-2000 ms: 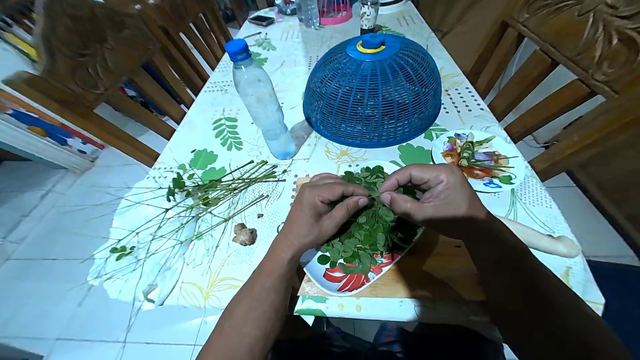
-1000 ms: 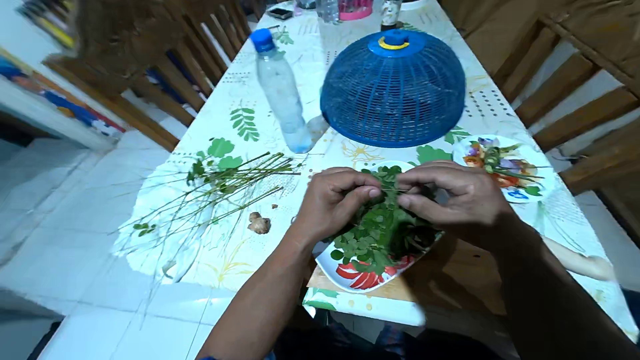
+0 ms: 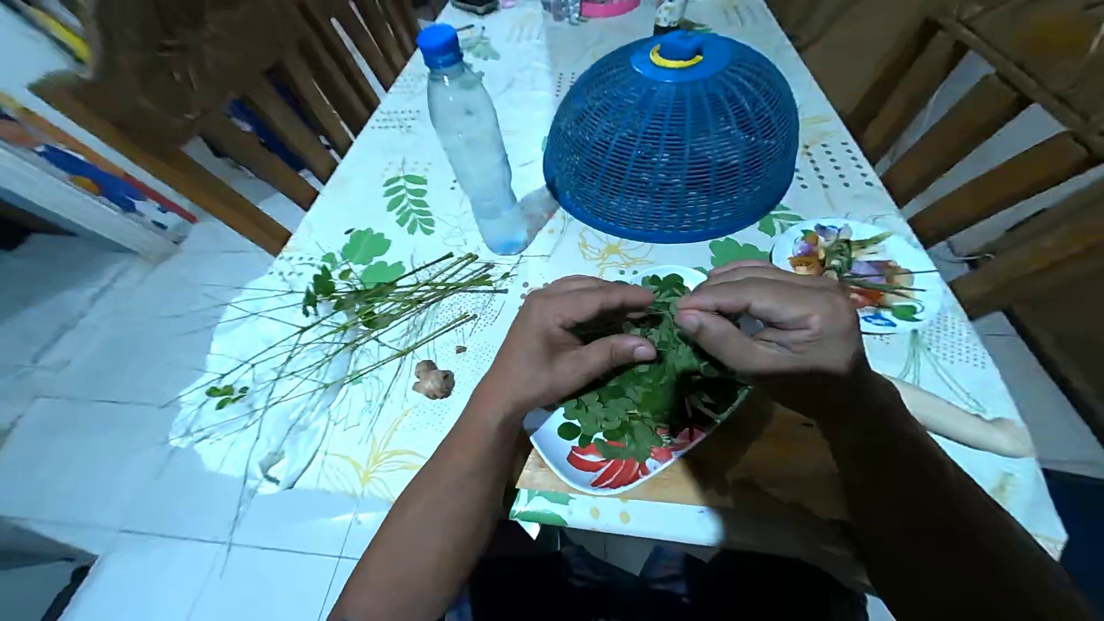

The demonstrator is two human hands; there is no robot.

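Observation:
A white plate with a red floral pattern (image 3: pixel 595 474) sits on a wooden board (image 3: pixel 759 457) at the near table edge and holds a heap of small round green leaves (image 3: pixel 634 401). Over the heap, my right hand (image 3: pixel 776 323) pinches a leafy green sprig (image 3: pixel 664 302) between thumb and index finger. On the sprig's left side is my left hand (image 3: pixel 578 341), its thumb and index finger apart, with nothing seen between them. Bare green stems (image 3: pixel 405 315), a few with leaves, lie spread on the tablecloth to the left, near a piece of ginger root (image 3: pixel 433 380).
Behind the plate stand a blue mesh food cover (image 3: pixel 677 147) and a plastic bottle with a blue cap (image 3: pixel 474 147). A plate of chopped vegetables (image 3: pixel 897 250) lies at the right, with a white radish-like root (image 3: pixel 962 418) nearer. Wooden chairs (image 3: pixel 966 172) flank the table.
The left thumb and index finger, close together at the sprig one second ago, have parted. The right hand remains pinched over the plate. The view has shifted slightly.

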